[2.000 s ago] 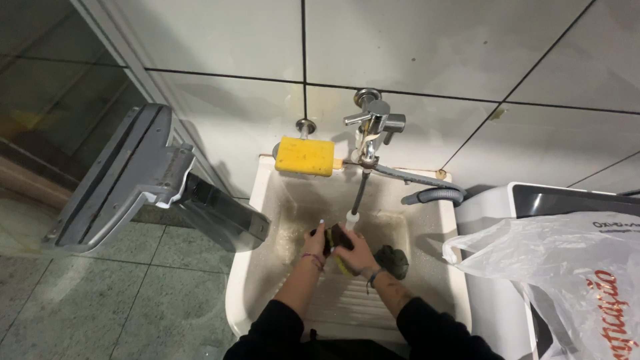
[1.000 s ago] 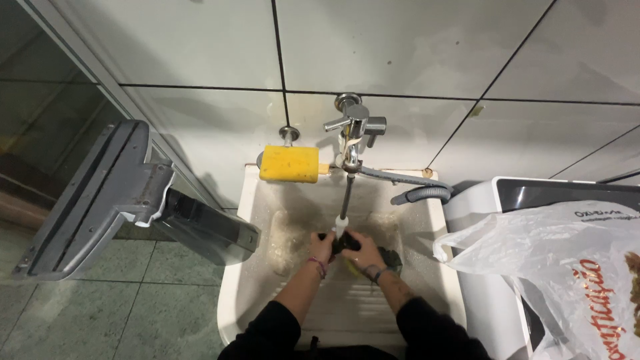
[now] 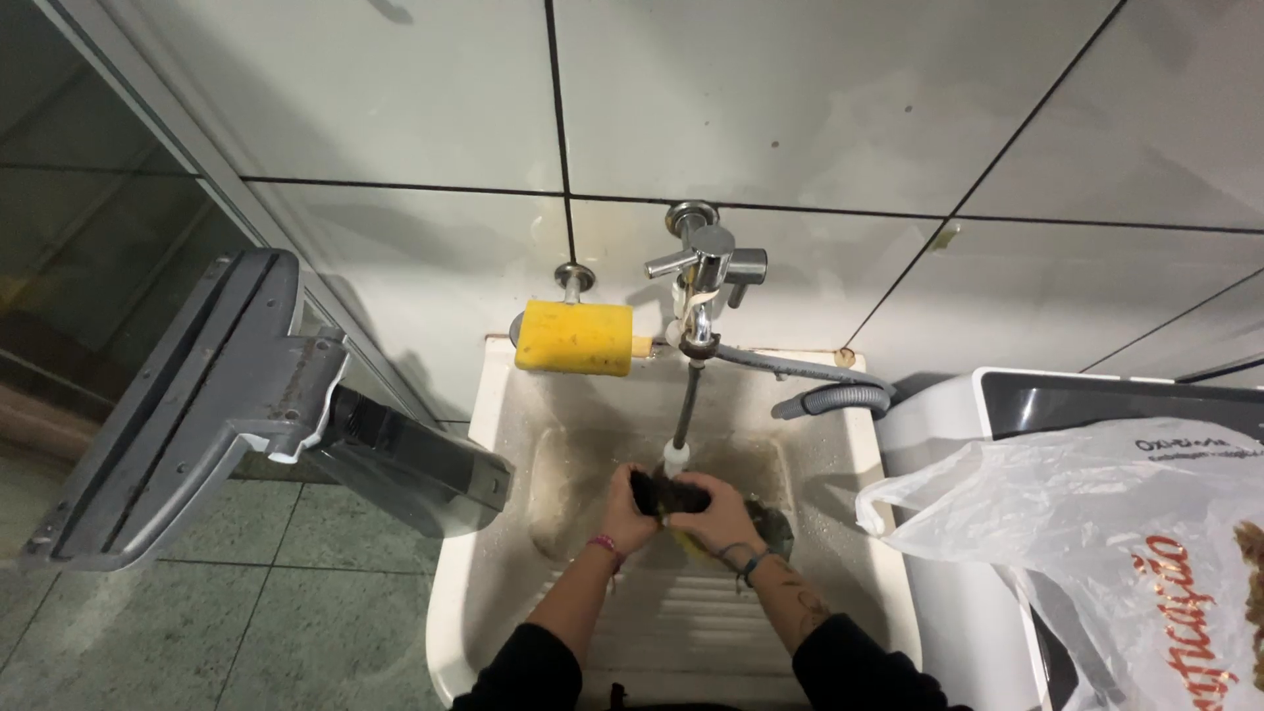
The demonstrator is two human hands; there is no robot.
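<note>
My left hand (image 3: 632,509) and my right hand (image 3: 716,513) grip a small dark object (image 3: 681,496) between them, its kind unclear. They hold it just below the white end of the tap's spout (image 3: 676,459), over a white laundry sink (image 3: 449,592) with a ribbed front slope. Something yellow shows partly beneath my right hand. Behind that hand a dark greenish item (image 3: 775,528) lies in the basin, partly hidden. Murky water appears to stand in the sink. Above its back edge is a yellow sponge (image 3: 575,339), left of the chrome tap (image 3: 709,259).
A grey floor-cleaner head (image 3: 197,415) with a dark transparent tank (image 3: 420,464) juts in at the sink's left. A grey corrugated hose (image 3: 834,398) curls over the back right rim. At right, a white plastic bag (image 3: 1066,504) with writing lies on a white and black appliance (image 3: 953,592).
Two seconds ago my hands were lower and nearer the ribbed slope, with the spout's end above them; now they are right at the spout's end, still around the dark object.
</note>
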